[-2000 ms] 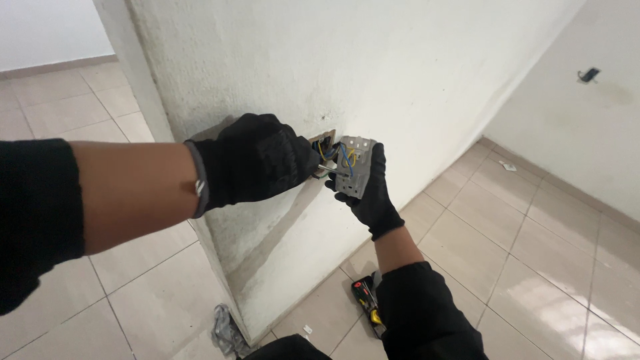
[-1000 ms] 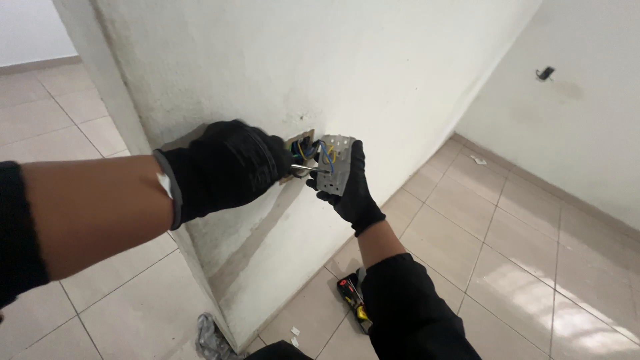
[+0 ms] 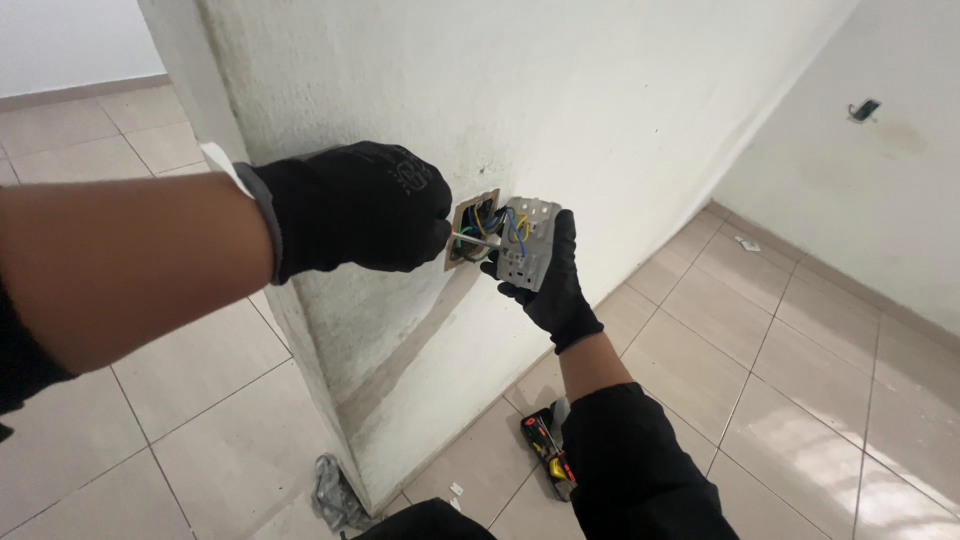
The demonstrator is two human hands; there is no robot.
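Note:
My left hand, in a black glove, is closed around a screwdriver, whose handle is mostly hidden. Its metal shaft reaches the back of a grey electrical faceplate assembly. That plate is gripped along its right edge by my right hand, also gloved in black, the fingers underneath. Blue, yellow, green and dark wires run from a recessed wall box to the plate, which is held off the wall. Whether the tip sits in a screw cannot be told.
On the tiled floor below lies a black tool case with red and yellow tools. Crumpled grey plastic lies at the wall's end, and small white pieces are nearby. Another wall box with wires shows on the far wall.
The screwdriver shaft, barely visible two seconds ago, now shows plainly between my left hand and the plate. Both hands have stayed by the wall box.

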